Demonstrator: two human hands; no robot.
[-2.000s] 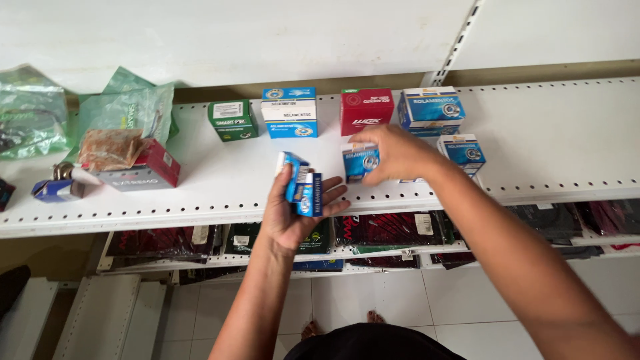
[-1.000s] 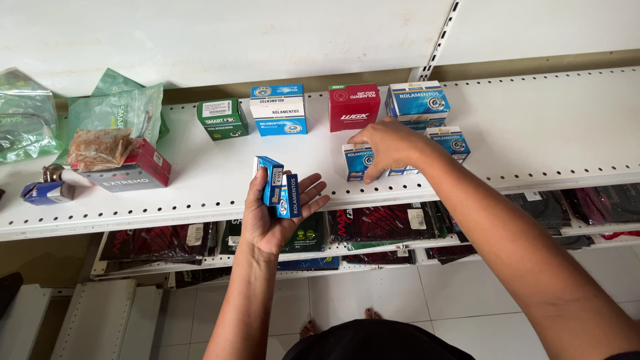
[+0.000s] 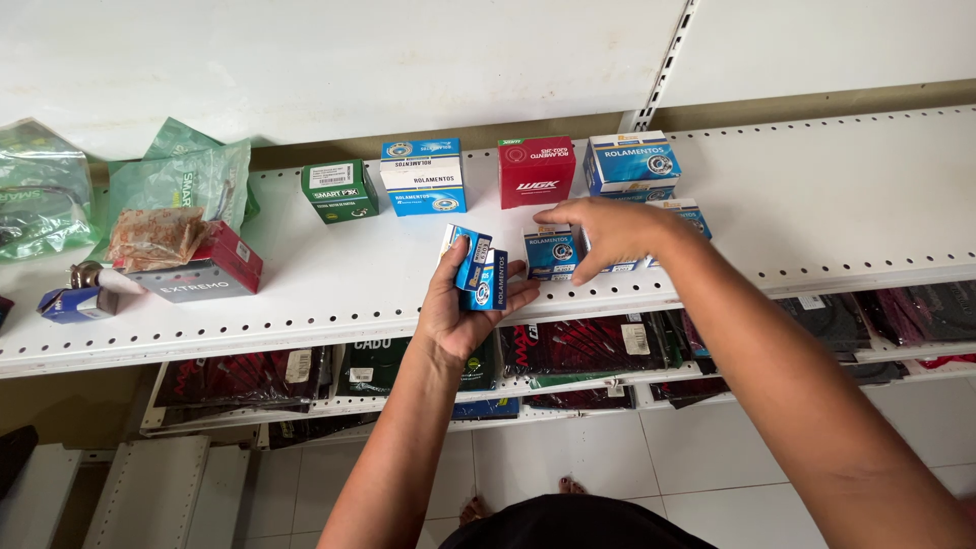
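Note:
My left hand [image 3: 465, 309], palm up at the front of the white metal shelf, holds small blue bearing boxes [image 3: 482, 276] between thumb and fingers. Over the shelf, my right hand [image 3: 610, 232] curves around a small blue and white bearing box [image 3: 550, 250] near the front edge; whether the fingers press on it cannot be told. More small blue boxes [image 3: 690, 216] stand partly hidden beneath and beside that hand. Behind it are larger blue bearing boxes [image 3: 631, 164] and a red WGK box [image 3: 536, 174]. Left of these stand a blue and white bearing box [image 3: 423, 177] and a green Smart Fox box [image 3: 339, 191].
On the left of the shelf lie green plastic packets [image 3: 183, 171], a red and grey box [image 3: 210, 274] with a brown packet on it, and a small dark blue box [image 3: 78, 304]. Lower shelves [image 3: 427, 402] hold packaged goods. An upright slotted rail [image 3: 663, 69] rises behind.
My right hand remains around the small boxes near the front edge. My left hand still holds its boxes, its fingers now close to the box beside my right hand.

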